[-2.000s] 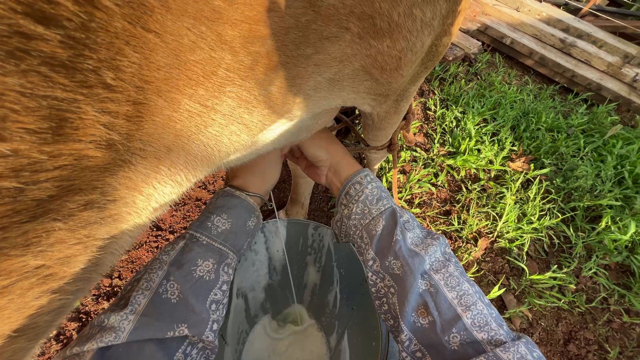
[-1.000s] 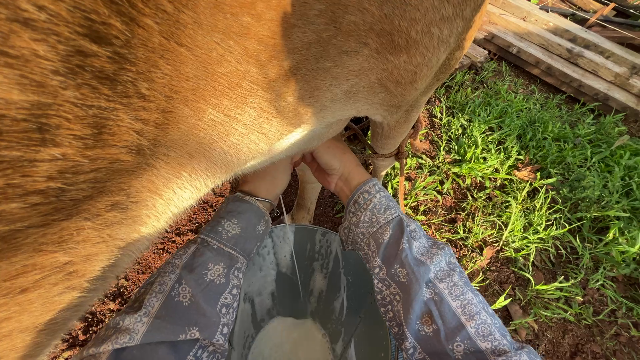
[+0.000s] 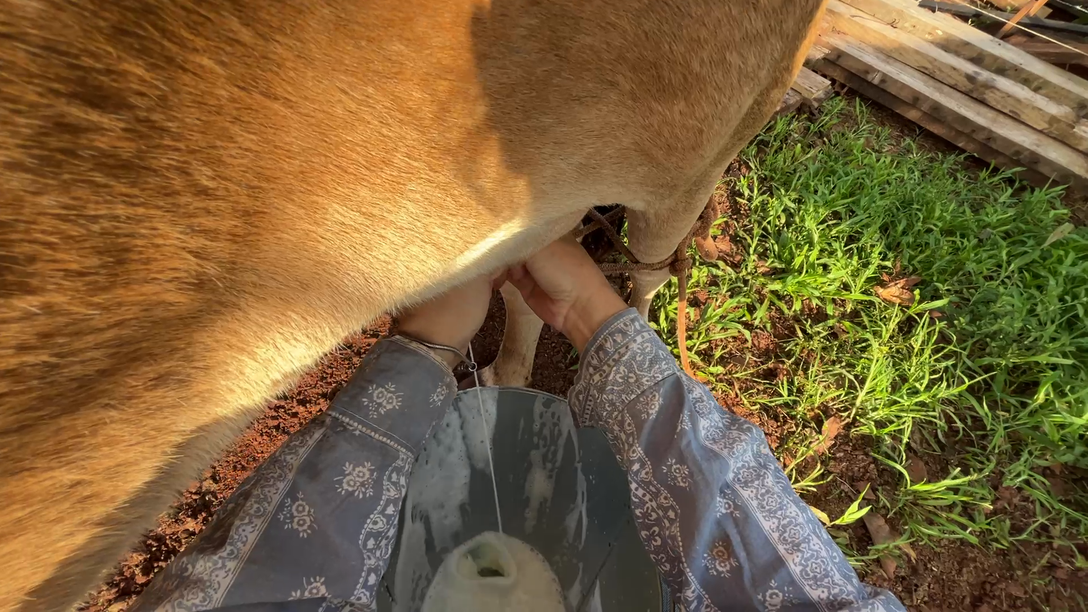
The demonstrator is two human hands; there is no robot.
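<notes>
A tan cow's flank and belly [image 3: 323,170] fill the upper left. Both my hands reach beneath the belly, close together. My left hand [image 3: 450,313] is partly hidden by the belly, its fingers out of sight. My right hand [image 3: 563,287] is curled beside it with its fingertips under the belly; what it grips is hidden. A thin stream of milk [image 3: 486,429] falls from near my left hand into a dark bucket [image 3: 544,459] below my wrists. Frothy milk [image 3: 493,578] lies in its bottom, with a hollow where the stream lands. Milk streaks coat the inner wall.
A brown rope [image 3: 682,263] is tied round the cow's hind leg [image 3: 650,246], one end hanging down. Another leg [image 3: 517,340] stands just beyond the bucket. Grass [image 3: 892,340] and reddish soil lie at the right, wooden planks [image 3: 960,93] at the upper right.
The milk stream shows in all frames. A hollow shows in the froth now, where one second ago the surface looked smooth. My hands remain under the belly.
</notes>
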